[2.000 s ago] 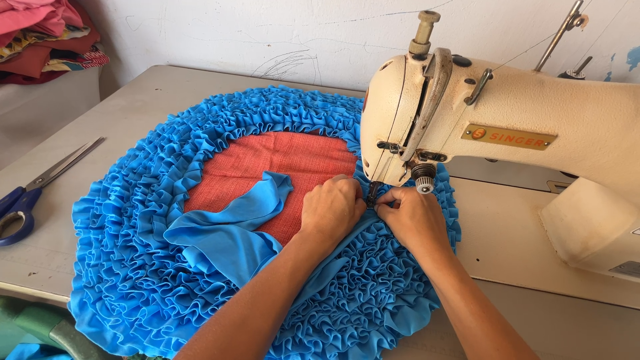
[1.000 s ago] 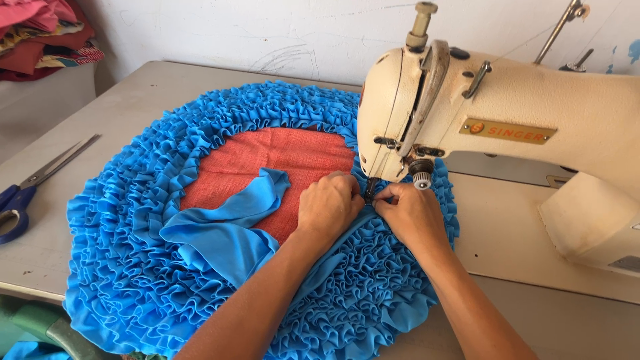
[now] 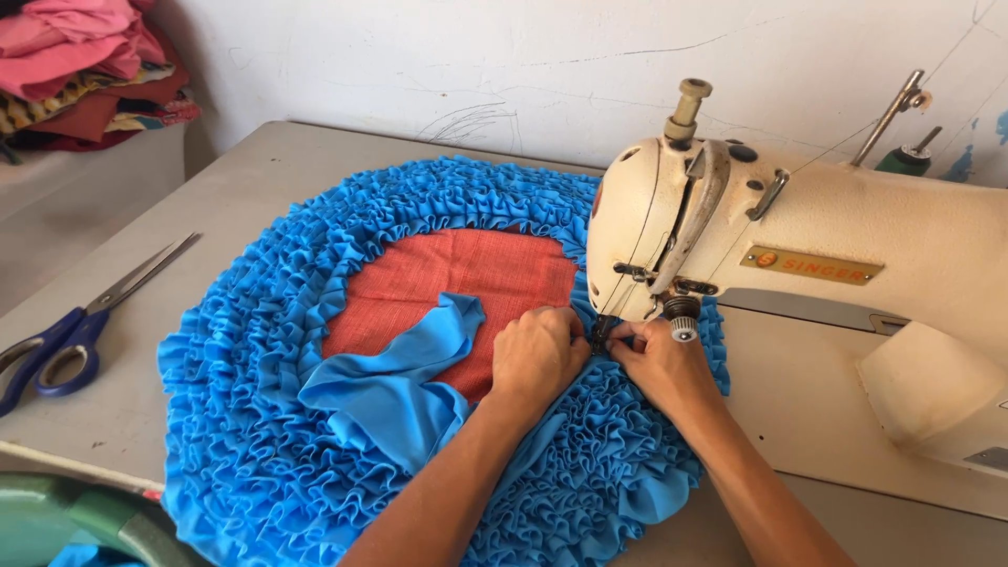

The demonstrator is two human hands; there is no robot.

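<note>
A round mat of blue ruffled fabric (image 3: 260,378) with a red woven cloth center (image 3: 457,268) lies under the presser foot (image 3: 600,335) of a cream Singer sewing machine (image 3: 827,213). My left hand (image 3: 539,354) is just left of the foot, fingers curled down on the blue fabric. Right of the foot, my right hand (image 3: 657,358) pinches the blue fabric between thumb and fingers. A loose blue fabric strip (image 3: 394,386) lies folded over the red center and runs beneath my left forearm. The fingertips nearest the needle are partly hidden.
Scissors with blue handles (image 3: 94,315) lie on the table (image 3: 228,181) left of the mat. Folded cloths (image 3: 87,71) are piled at the back left. A green plastic container (image 3: 102,512) with blue fabric inside is at the lower left. A green thread spool (image 3: 904,161) stands behind the machine.
</note>
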